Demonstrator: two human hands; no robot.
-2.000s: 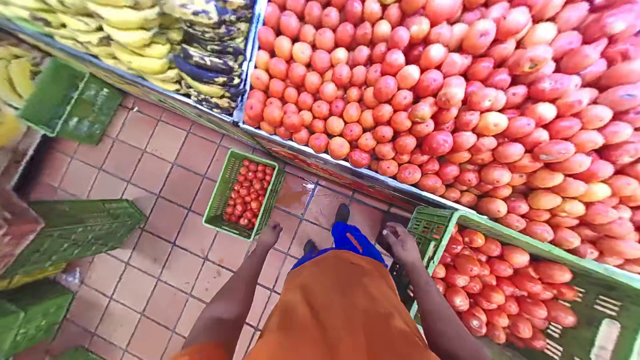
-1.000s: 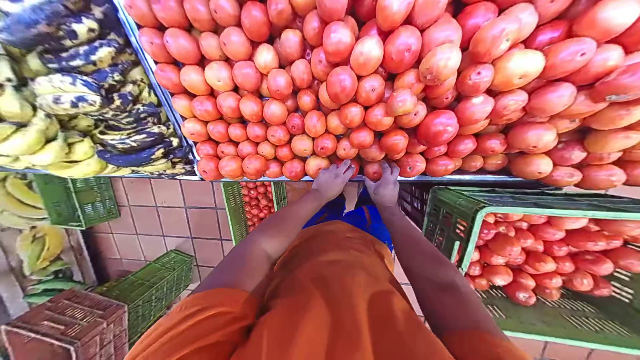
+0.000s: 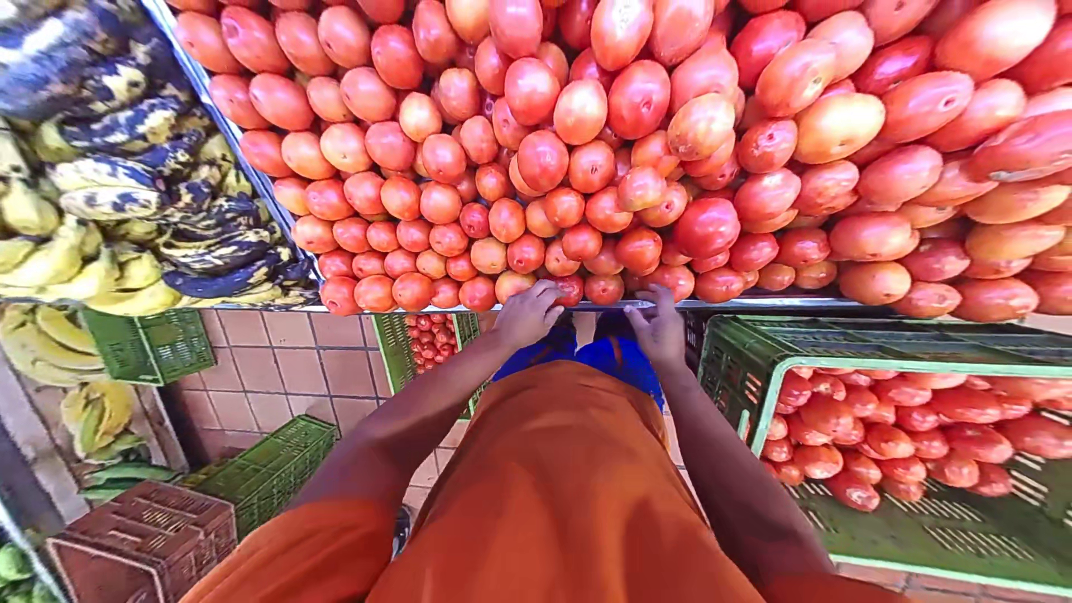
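A large bank of red tomatoes fills the display ahead of me, stacked up to its front edge. My left hand rests at that edge with its fingertips against the lowest row; whether it grips a tomato cannot be told. To its right, my right hand is at the same edge, thumb apart from the fingers, fingertips by the bottom tomatoes, and nothing shows in it. Below the edge, partly behind my left forearm, a green crate of smaller red tomatoes stands on the floor.
At right, a green plastic crate holds more tomatoes. Spotted plantains and yellow bananas lie in the left display. Green crates and a brown crate stand lower left on the tiled floor.
Both hands have come up from beside my body to the front edge of the tomato display, where they were one second ago too. The view has shifted closer to the display.
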